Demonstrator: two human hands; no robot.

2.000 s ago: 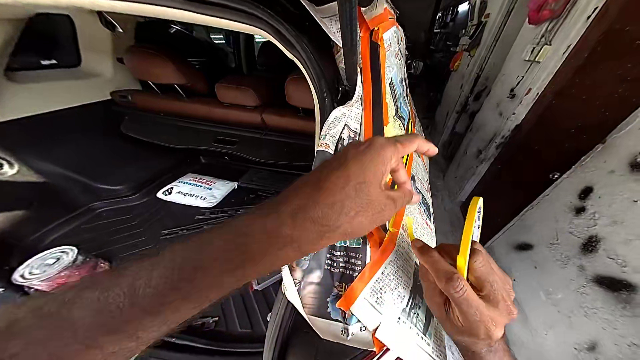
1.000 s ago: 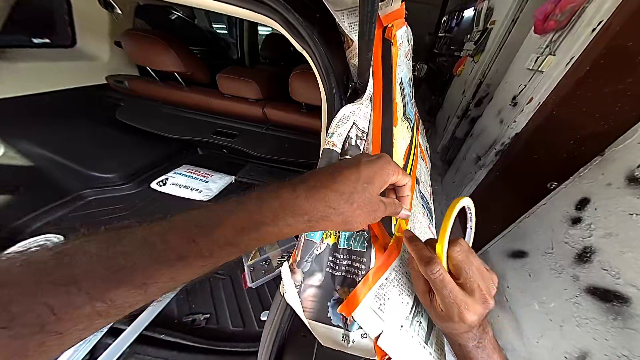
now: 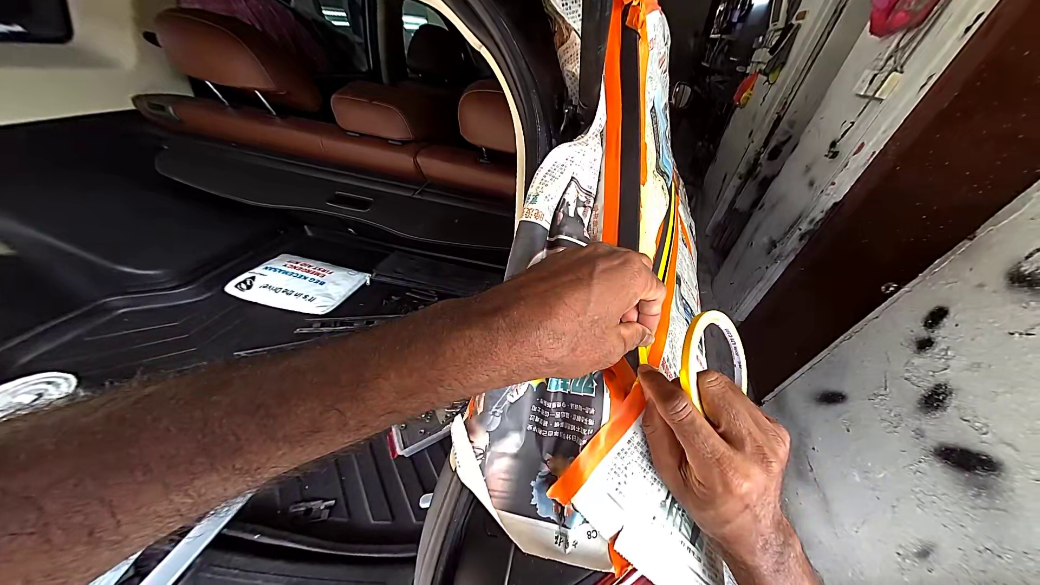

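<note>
Newspaper sheets (image 3: 561,463) and orange masking tape (image 3: 597,455) cover the car's rear corner, around an uncovered black strip (image 3: 630,146). My left hand (image 3: 597,313) reaches across from the left, its thumb and fingers pinched at a narrow yellow tape strip (image 3: 666,244) on the covered edge. Just below and to the right, my right hand (image 3: 715,455) holds a roll of yellow tape (image 3: 691,357) upright, its thumb tip close to the lower end of the strip. What lies between the left fingertips is hidden.
The open cargo area has a black liner (image 3: 349,496), a white first-aid pouch (image 3: 298,283) and a clear case (image 3: 422,431). Brown leather rear seats (image 3: 382,114) are behind it. A stained pale wall (image 3: 918,455) with a dark brown band (image 3: 910,179) stands close on the right.
My left hand, earlier raised with a finger extended, has come down and its fingers have closed at the yellow strip. My right hand still holds the tape roll.
</note>
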